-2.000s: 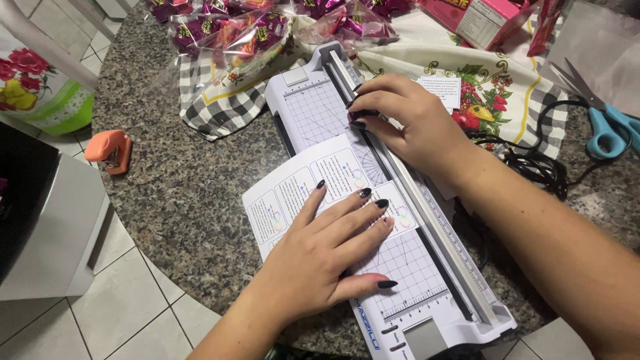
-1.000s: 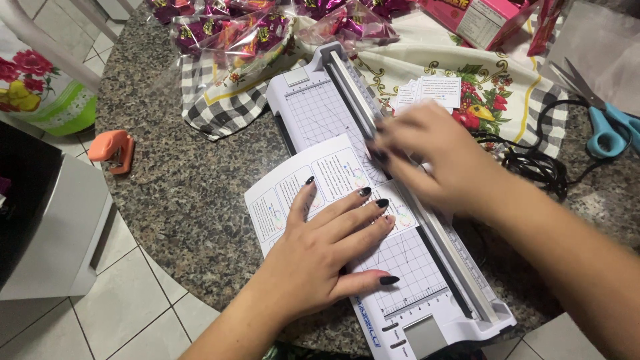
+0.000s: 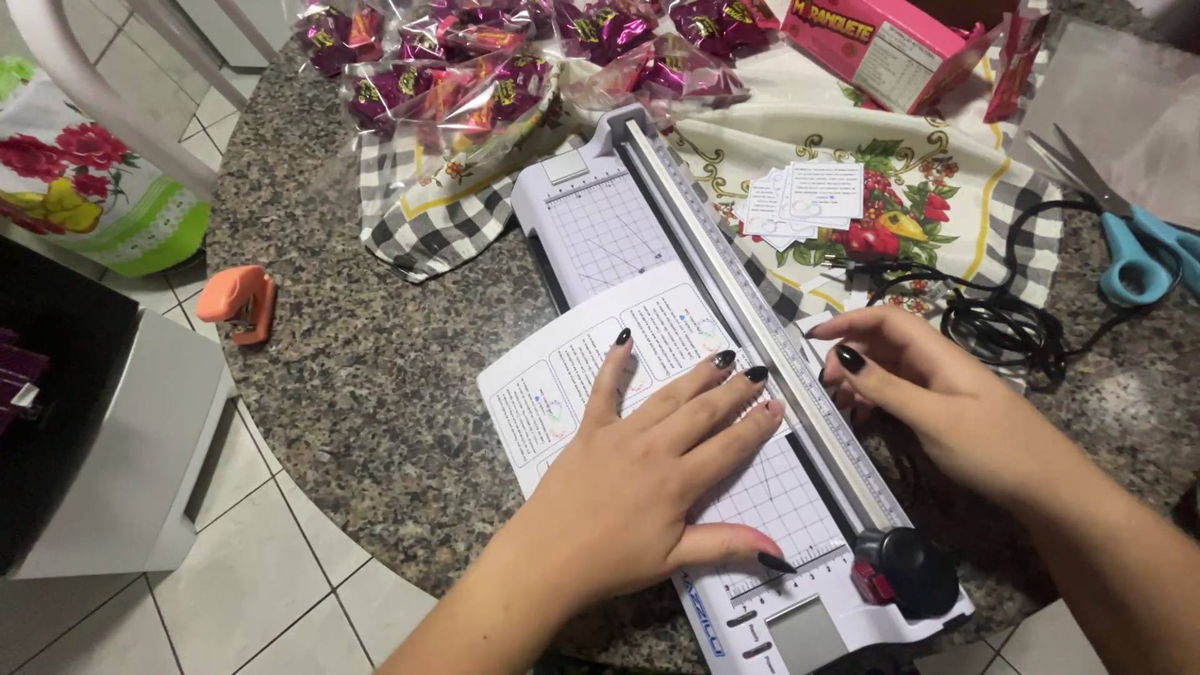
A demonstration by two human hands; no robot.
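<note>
A white paper trimmer (image 3: 600,225) lies diagonally on the granite table, its cutter head (image 3: 905,572) at the near end of the rail. Spread flat, my left hand (image 3: 656,459) presses a sheet of printed cards (image 3: 581,366) onto the trimmer's grid bed. The sheet's right edge reaches under the rail. My right hand (image 3: 900,384) is just right of the rail, its thumb and index finger by a white piece of paper (image 3: 817,339); whether they grip it is unclear. Cut printed cards (image 3: 806,202) lie in a loose pile on the patterned cloth (image 3: 975,216).
Teal-handled scissors (image 3: 1134,253) and a coiled black cable (image 3: 1003,328) lie at the right. Bagged purple-wrapped sweets (image 3: 506,89) and a pink box (image 3: 872,56) stand at the back. An orange stapler-like tool (image 3: 240,302) sits near the table's left edge.
My right hand has moved from over the rail to its right side, nearer me. More cards lie on the cloth than two seconds ago. The cutter head now shows at the near end. My left hand stays put.
</note>
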